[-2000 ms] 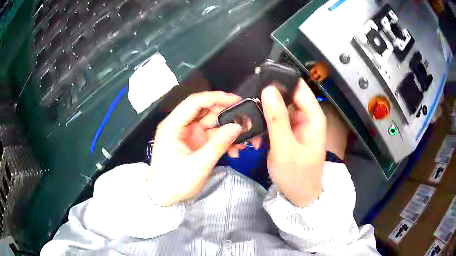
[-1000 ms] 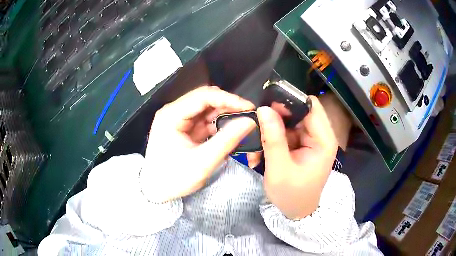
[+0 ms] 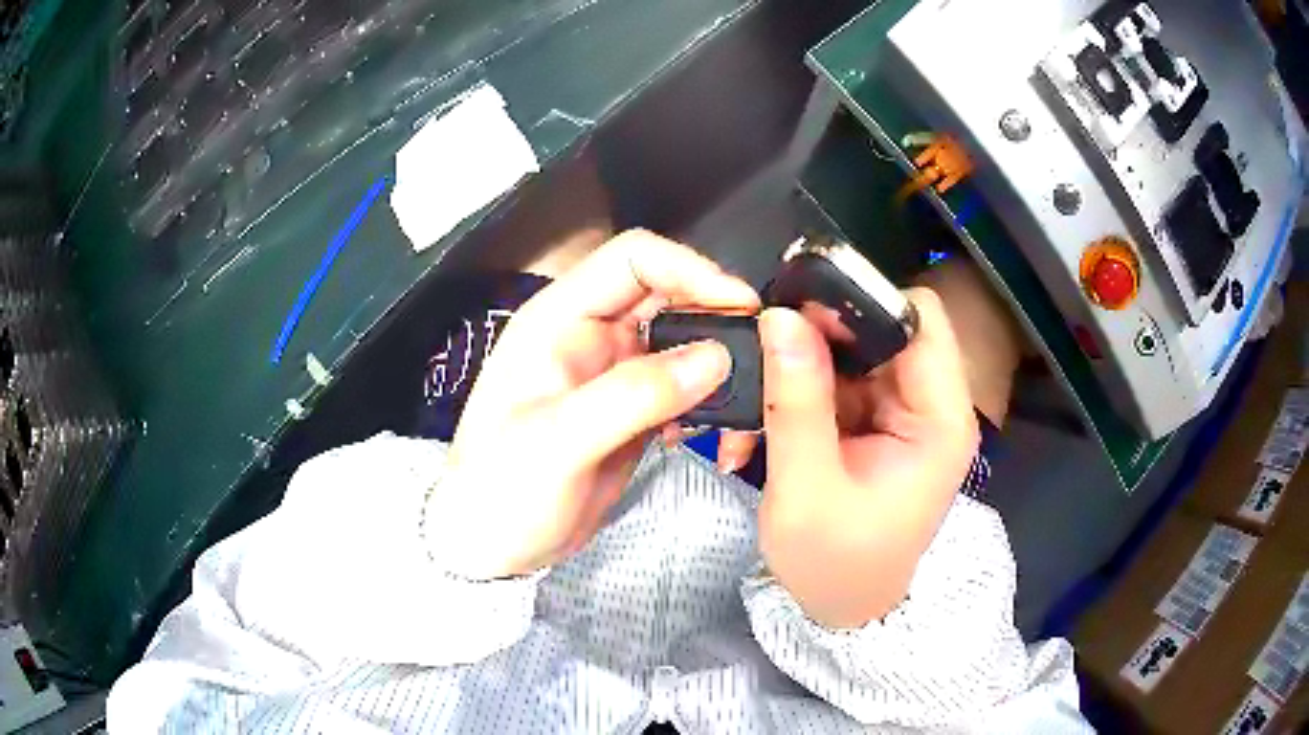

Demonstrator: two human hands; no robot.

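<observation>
My left hand (image 3: 574, 409) grips a black rounded square watch unit (image 3: 735, 345) over my lap, its thumb lying on the flat face. My right hand (image 3: 861, 460) holds a second black watch unit (image 3: 840, 309) with a shiny metal rim, tilted, up and to the right of the first. My right thumb also touches the right edge of the first unit. The two units are close together at their near corners. The fingers under both units are partly hidden.
A white cloth (image 3: 462, 165) and a blue plastic stick (image 3: 330, 270) lie on the green mat (image 3: 187, 388). A clear blister tray (image 3: 259, 129) is at upper left. The grey-white press (image 3: 991, 158) with a red emergency stop (image 3: 1110, 273) stands at right, labelled cartons (image 3: 1220, 560) at lower right.
The right-hand unit has tilted so that its shiny rim shows more, and it sits lower than before. The left thumb has shifted on its unit. Cloth, stick and press appear slightly shifted with the view.
</observation>
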